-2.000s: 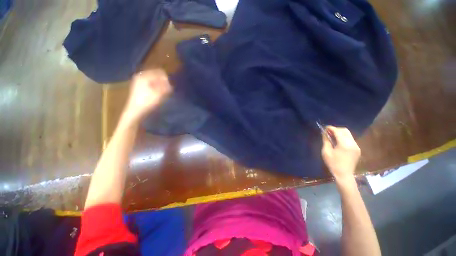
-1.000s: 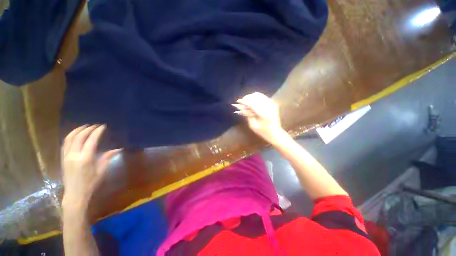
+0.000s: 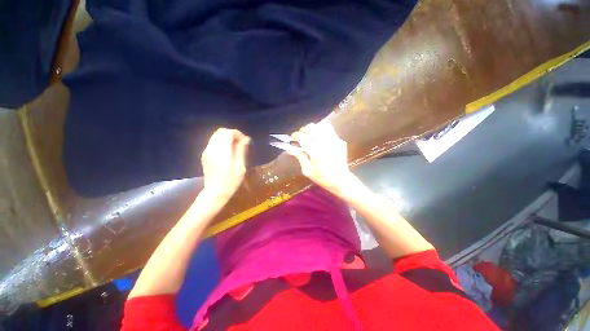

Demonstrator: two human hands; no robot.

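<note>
A large dark navy garment (image 3: 194, 84) lies spread and creased over the table, its near edge close to the table's front. My left hand (image 3: 224, 161) is at this near edge, fingers bent and fingertips together on or just over the cloth; I cannot tell whether it pinches the cloth or a thread. My right hand (image 3: 321, 154) holds small silver thread snips (image 3: 281, 141). Their two blades are apart in a V and point left toward my left fingertips, with a small gap between. The rest of the snips is hidden by my fingers.
The glossy brown table (image 3: 414, 84) has yellow tape (image 3: 517, 81) along its front edge. Another dark garment (image 3: 26, 52) lies at the far left. A white paper (image 3: 456, 132) shows beyond the edge at right. Plastic-like bundles (image 3: 534, 258) lie at the lower right.
My left hand has moved right along the garment's near edge, close to the snips, and its spread fingers have closed together. The view has shifted, and the snips' blades now show clearly.
</note>
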